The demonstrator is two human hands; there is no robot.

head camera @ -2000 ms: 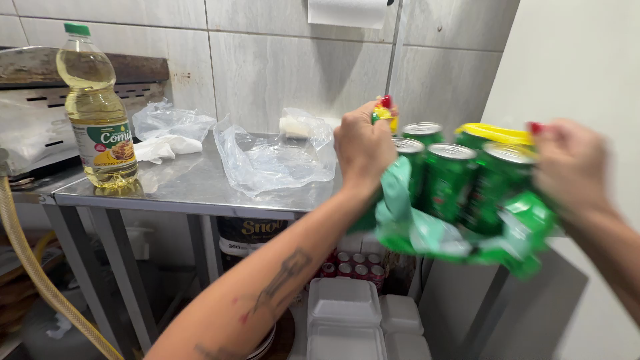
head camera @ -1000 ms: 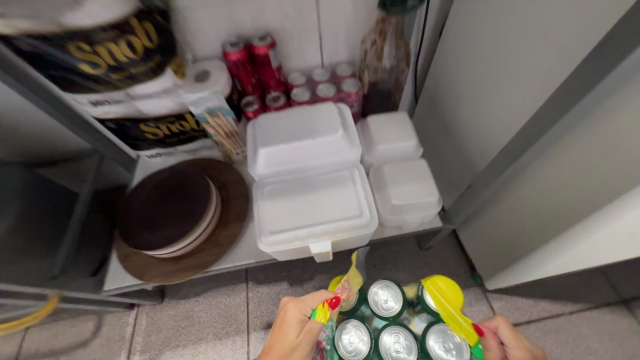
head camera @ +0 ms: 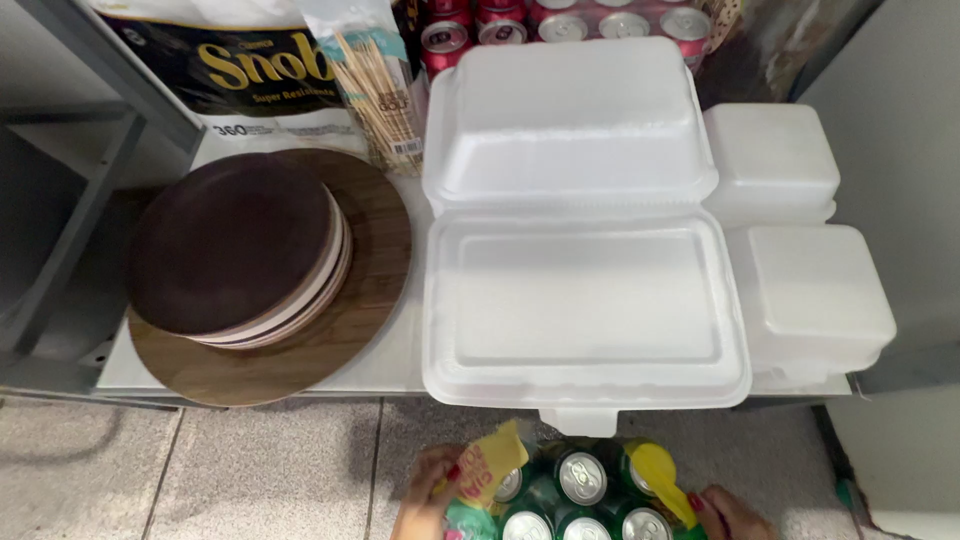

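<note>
A pack of green drink cans with silver tops, wrapped in torn plastic, is at the bottom of the head view. My left hand grips the green and yellow plastic wrap at the pack's left side. On the right side, my right hand is closed on the wrap's yellow strip. The pack is in front of a low shelf, below the tab of a white foam takeaway box. The lower parts of the cans and of both hands are cut off by the frame.
Foam boxes fill the low shelf's right side. Stacked dark plates rest on a round wooden board at left. Behind are a paper-product pack, bagged wooden skewers and red cans. Tiled floor lies in front.
The view has tilted down from the steel table to the low shelf. The hands and can pack, earlier beside the tabletop, are now low in front of the shelf, with both hands still on the wrap.
</note>
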